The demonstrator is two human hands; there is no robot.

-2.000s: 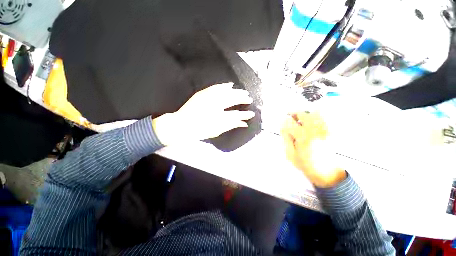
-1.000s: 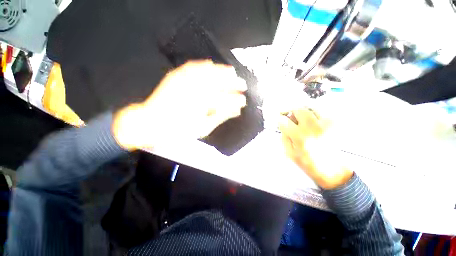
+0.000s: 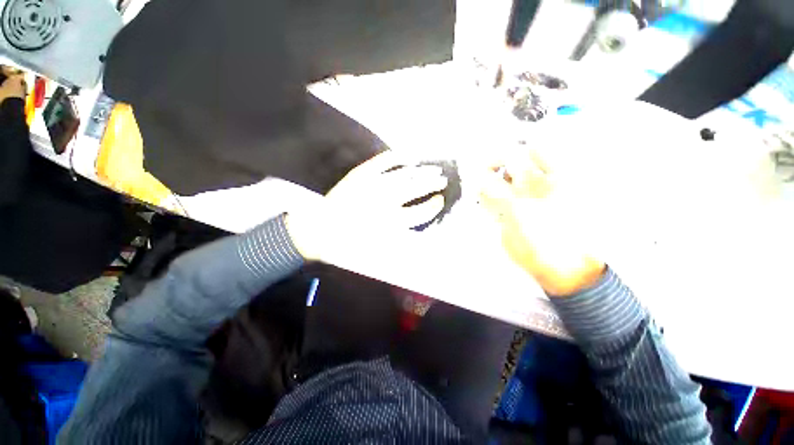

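Note:
A large matte black fabric panel (image 3: 226,96) lies over the left of the white table. My left hand (image 3: 379,204) lies flat, palm down, at the panel's lower right edge, fingers over a small black piece (image 3: 450,187) that shows beyond the fingertips. Whether that piece joins the panel is hidden under the hand. My right hand (image 3: 535,222) is on the table to the right, below the needle area (image 3: 529,100). Its fingers are curled and washed out by glare; whether they hold something cannot be told.
A black strip (image 3: 718,65) hangs at the upper right by the overexposed machine. A grey housing with a round grille (image 3: 39,30) and a yellow-orange patch (image 3: 122,156) are at the left. Another person's hand (image 3: 12,87) shows at the far left edge. Blue crate parts are below.
The black fabric's right part has moved away from the needle side, baring white table beside it. My left hand has moved right and lies over a small black piece. The view has shifted slightly.

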